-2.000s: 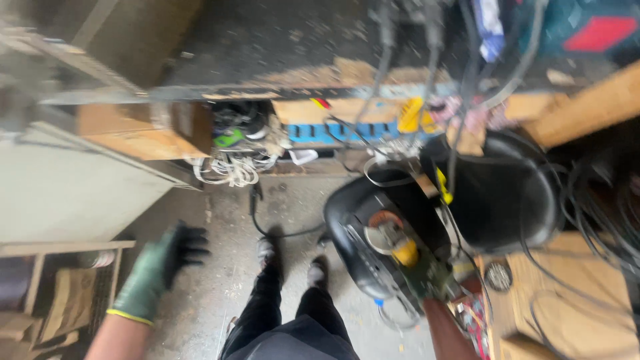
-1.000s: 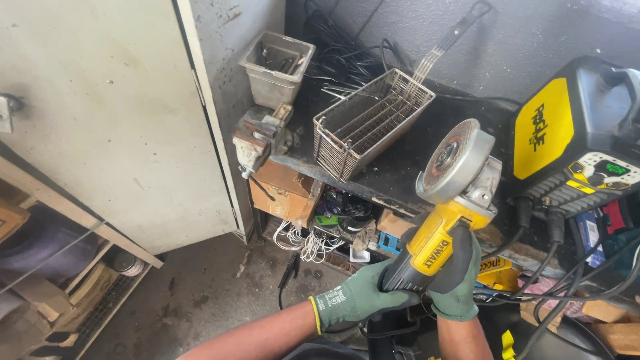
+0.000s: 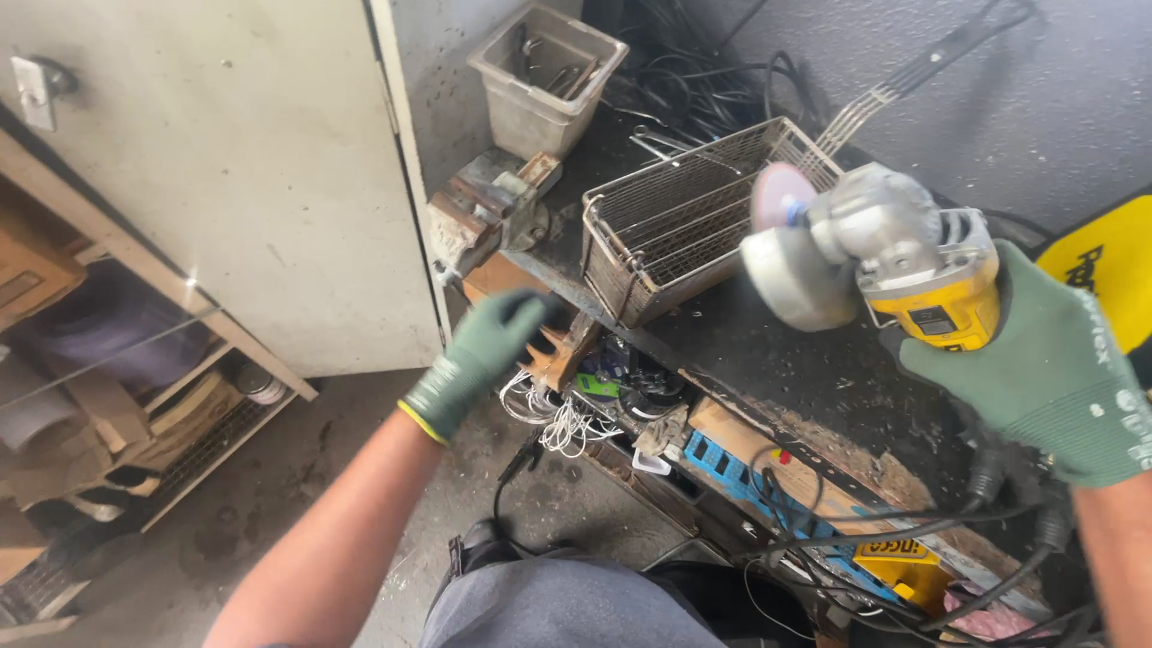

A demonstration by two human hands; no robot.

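Note:
In a green work glove, my right hand [image 3: 1035, 360] grips a yellow DeWalt angle grinder [image 3: 954, 306] over the bench, its disc and metal guard [image 3: 796, 279] pointing left. Just left of the guard stands a wire fryer basket [image 3: 684, 220], its long handle reaching to the upper right against the wall. My gloved left hand [image 3: 490, 355] holds nothing visible and hovers near a cardboard box [image 3: 540, 346] under the bench edge; its fingers are blurred. Above it, a rusty bench vise [image 3: 490, 207] is mounted at the bench corner.
A plastic tub of metal pieces [image 3: 549, 85] stands behind the vise. Black cables lie along the wall and hang at the bench front. A yellow welding machine [image 3: 1102, 270] is at the right. A shelf rack [image 3: 153, 270] and a pale metal door [image 3: 243, 180] are at the left.
My left hand has let go of the grinder and moved left. The grinder, held by both hands one second ago, is now in my right hand alone, turned with its disc to the left.

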